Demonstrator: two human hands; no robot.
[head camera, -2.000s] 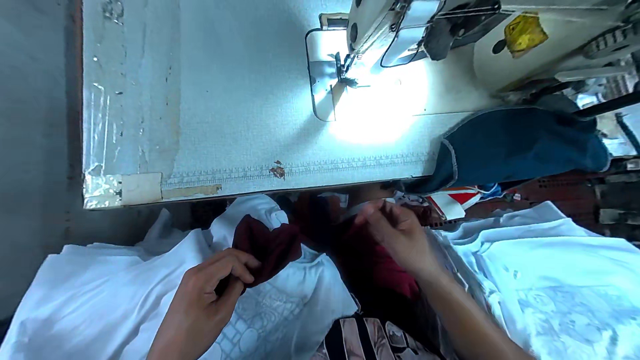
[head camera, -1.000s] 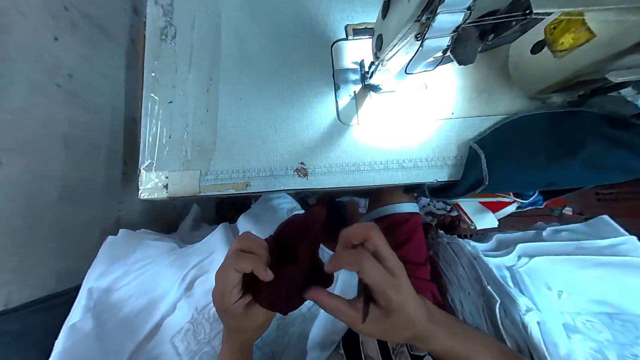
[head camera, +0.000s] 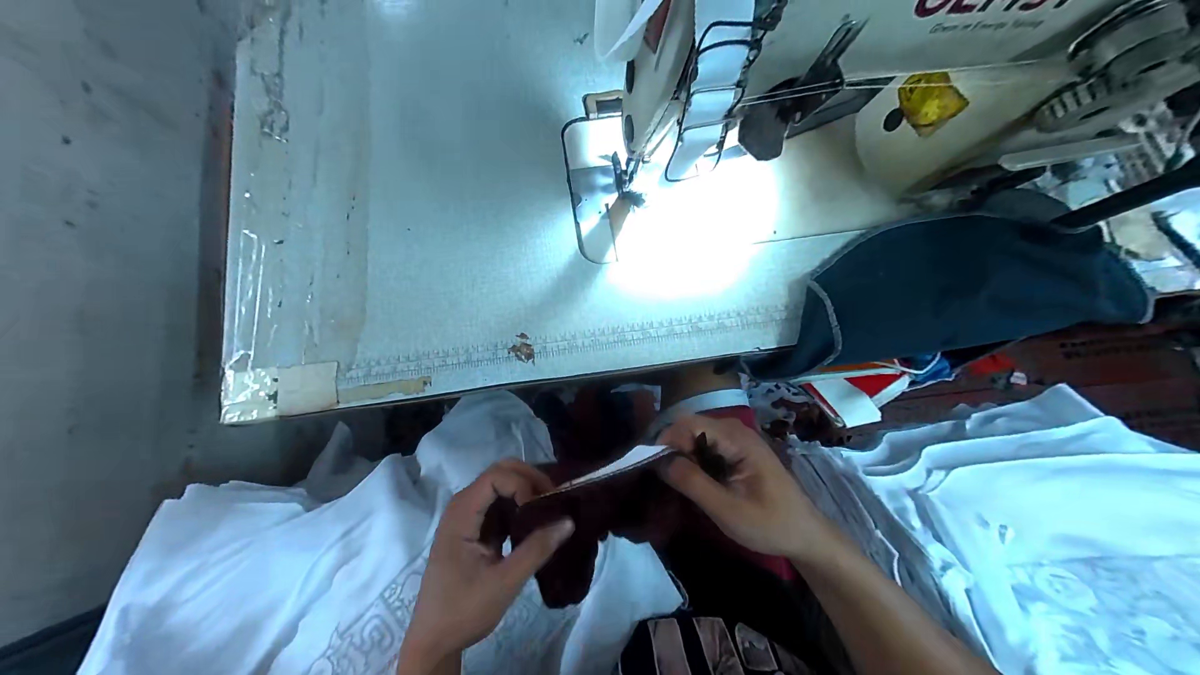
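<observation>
Below the front edge of the sewing table, my left hand (head camera: 487, 553) grips one end of a dark maroon piece of fabric (head camera: 600, 506) between thumb and fingers. The other end is pinched in my right hand (head camera: 741, 478). Between the hands the fabric's upper edge is stretched nearly straight, with a thin white strip showing along it, and a lower part hangs down beside my left hand. Beyond stands a sewing machine (head camera: 647, 122) with its lamp lit over the needle area. What lies under my right fingers is hidden.
White printed cloth (head camera: 291, 562) lies in a heap at the left, and folded white garments (head camera: 1059, 516) are stacked at the right. Dark blue cloth (head camera: 947, 291) covers the right part of the table (head camera: 450, 234), which has a taped corner and a printed ruler along its front edge.
Two seconds ago only my left hand held the maroon fabric and my right hand was apart from it. Now both grip it, and its edge, bunched one second ago, is drawn out between them.
</observation>
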